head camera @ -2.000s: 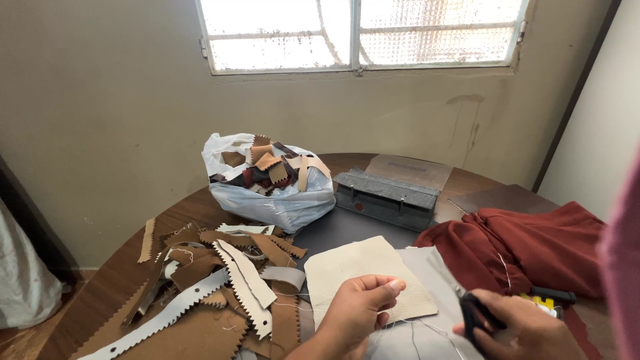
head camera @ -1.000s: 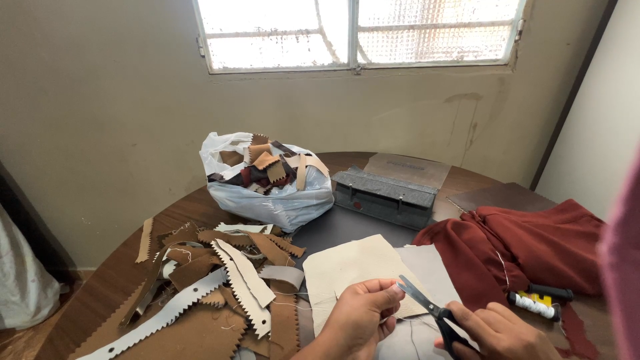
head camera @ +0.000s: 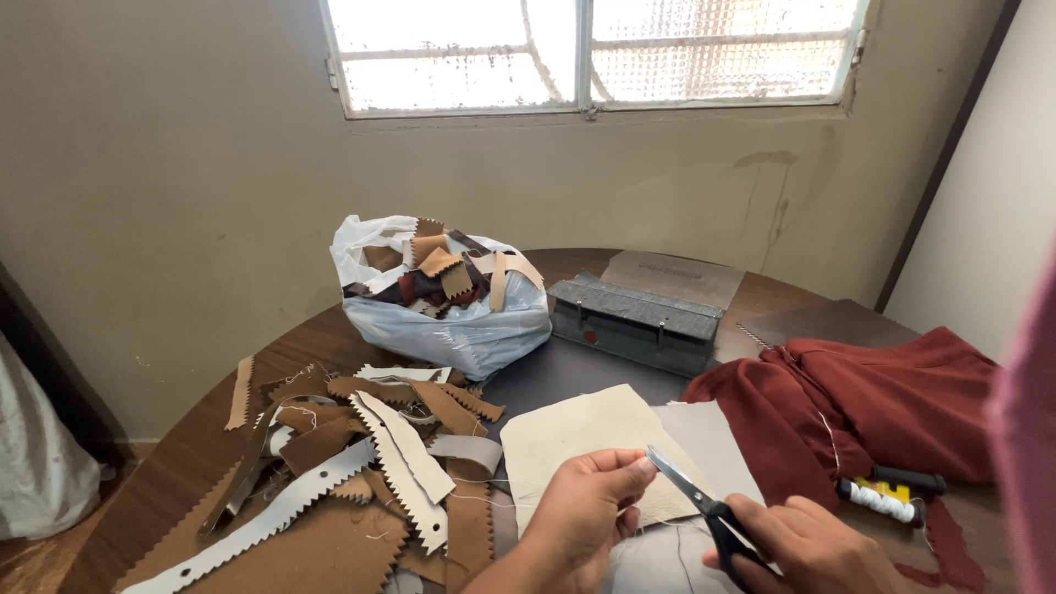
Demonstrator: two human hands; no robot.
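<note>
My right hand (head camera: 800, 544) grips a pair of scissors with black handles (head camera: 701, 503), whose blade tips meet the fingertips of my left hand (head camera: 590, 503). Thumb and forefinger of that left hand are pinched together, apparently on a thin thread (head camera: 483, 498) that runs off to the left. Beneath and behind both hands lies a cream leather-like piece (head camera: 586, 429) with rounded corners, over a light grey piece (head camera: 718, 437). Dark and pale threads trail below my hands. What exactly sits between the left fingertips is too small to tell.
Brown and white zigzag-edged scraps (head camera: 330, 528) cover the left of the round wooden table (head camera: 272, 351). Behind are a plastic bag of scraps (head camera: 445, 330) and a grey felt-like case (head camera: 635, 322). Dark red cloth (head camera: 891, 404) lies right, near a white thread spool (head camera: 879, 502) and a black spool (head camera: 907, 478).
The scissors, earlier held lower and to the right, have come up to my left fingertips. My left hand has stayed in nearly the same place.
</note>
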